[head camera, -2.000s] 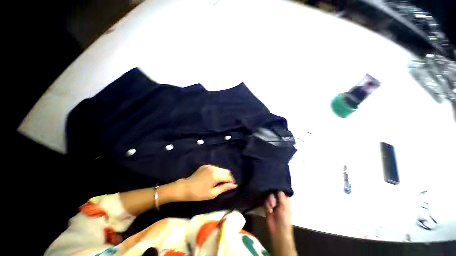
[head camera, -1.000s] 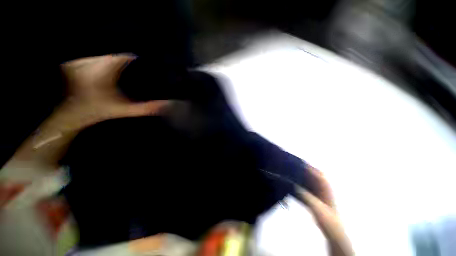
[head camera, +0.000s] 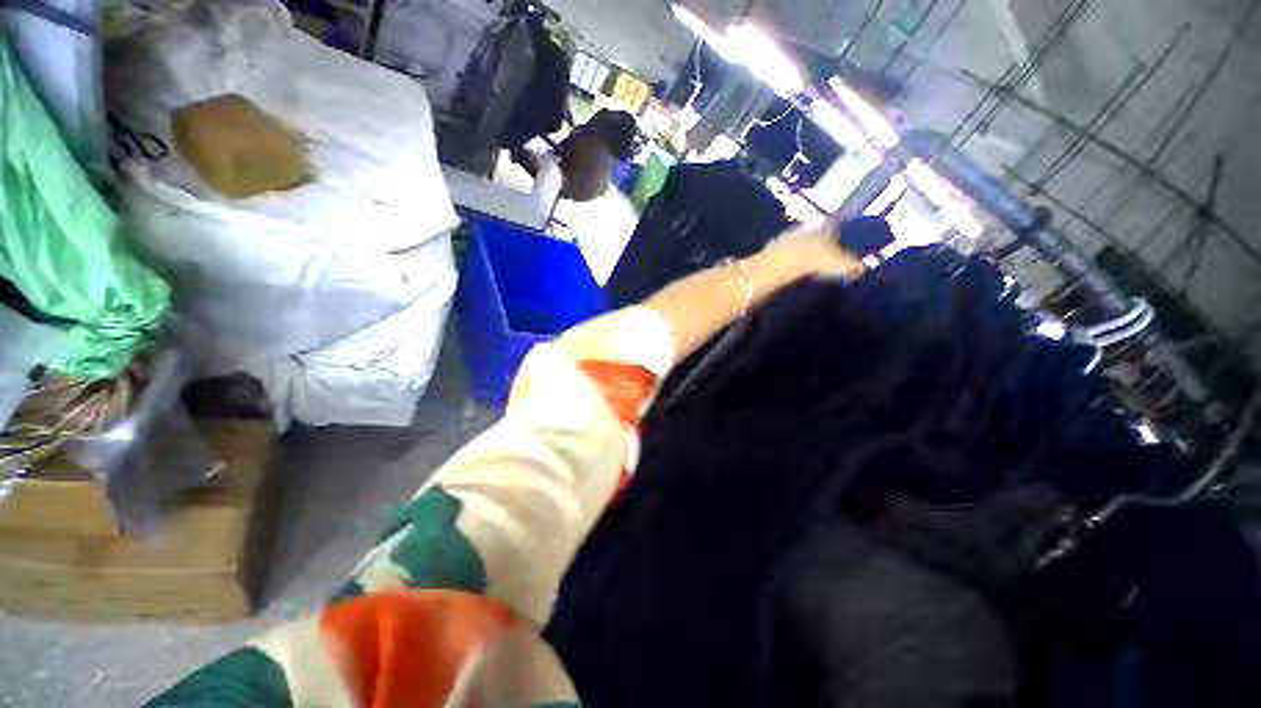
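Dark navy garments (head camera: 968, 374) hang packed together on a rack, filling the right side of the view. Another dark garment (head camera: 698, 221) hangs beyond my forearm. My left arm, in a patterned sleeve and with a thin bracelet, reaches up and away. My left hand (head camera: 827, 255) is at the top of the dark garments; its fingers are small and blurred, and I cannot tell whether they grip anything. A dark grey piece of cloth (head camera: 885, 622) shows low in front. My right hand is not in view.
A grey metal rail (head camera: 1106, 284) runs above the garments. A blue bin (head camera: 498, 304) stands left of my arm. Large white sacks (head camera: 360, 235), a cardboard box (head camera: 125, 553) and green cloth (head camera: 55, 221) are at the left. A person (head camera: 595, 152) is farther back.
The view has swung from the white table to the rack and sacks. My left hand has moved from the garment at the table up to the hanging garments. My right hand has left the view.
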